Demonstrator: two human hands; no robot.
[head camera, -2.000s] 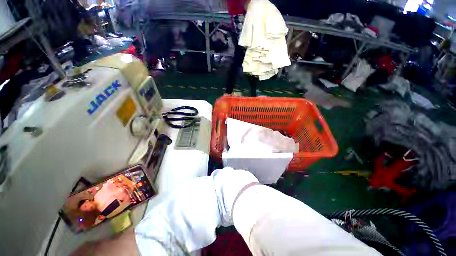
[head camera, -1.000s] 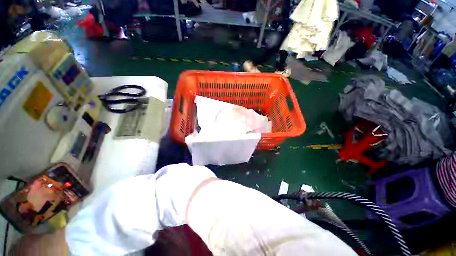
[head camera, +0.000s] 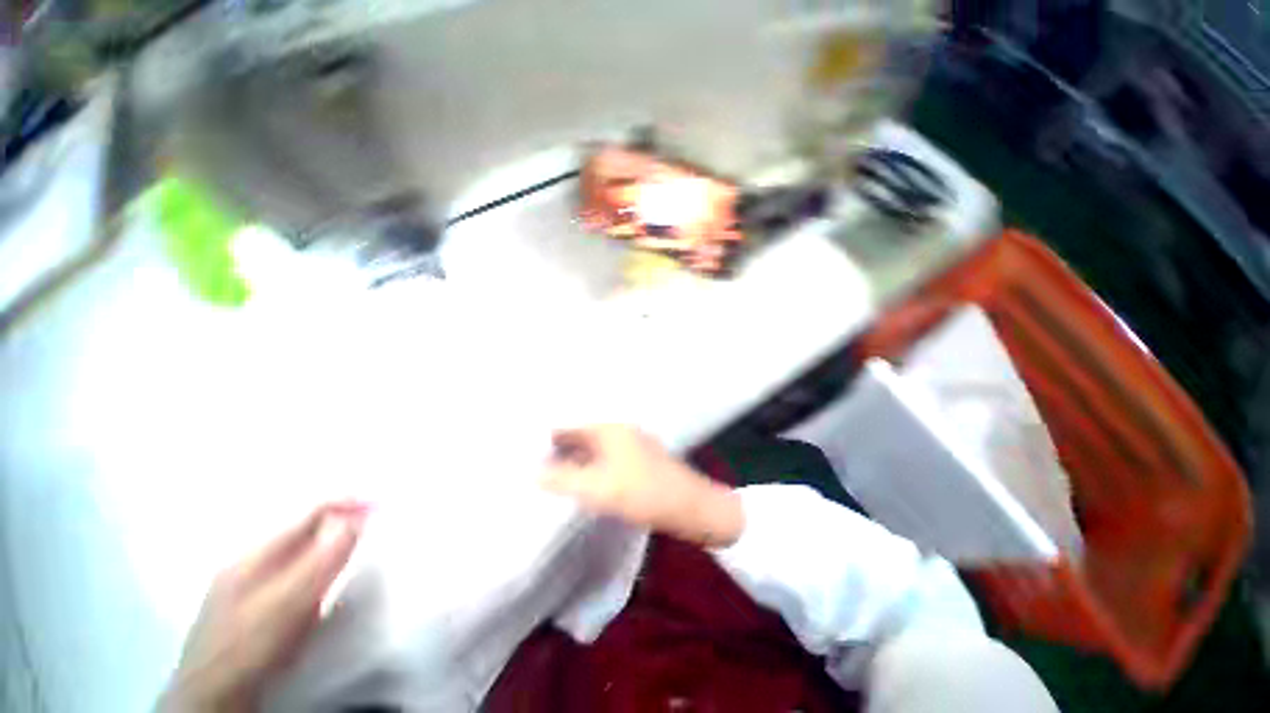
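Note:
A large white cloth (head camera: 460, 557) lies on the white table in front of me and hangs over the edge toward my lap. It glares, so its outline is unclear. My left hand (head camera: 272, 599) is at the lower left, fingertips at the cloth. My right hand (head camera: 627, 481) is at the cloth's right part, thumb and fingers closed on it. The sewing machine's needle area (head camera: 397, 244) is blurred, above and left of my right hand.
A phone (head camera: 662, 209) with a bright screen stands on the machine bed. Black scissors (head camera: 898, 185) lie at the table's right end. An orange basket (head camera: 1114, 460) with folded white cloth (head camera: 961, 432) is at the right. A bright green object (head camera: 202, 240) is left of the needle. Dark red cloth (head camera: 669, 627) covers my lap.
The view has swung left to the sewing area. The basket and phone have shifted right in the picture. Both hands and the white cloth now show, with blur.

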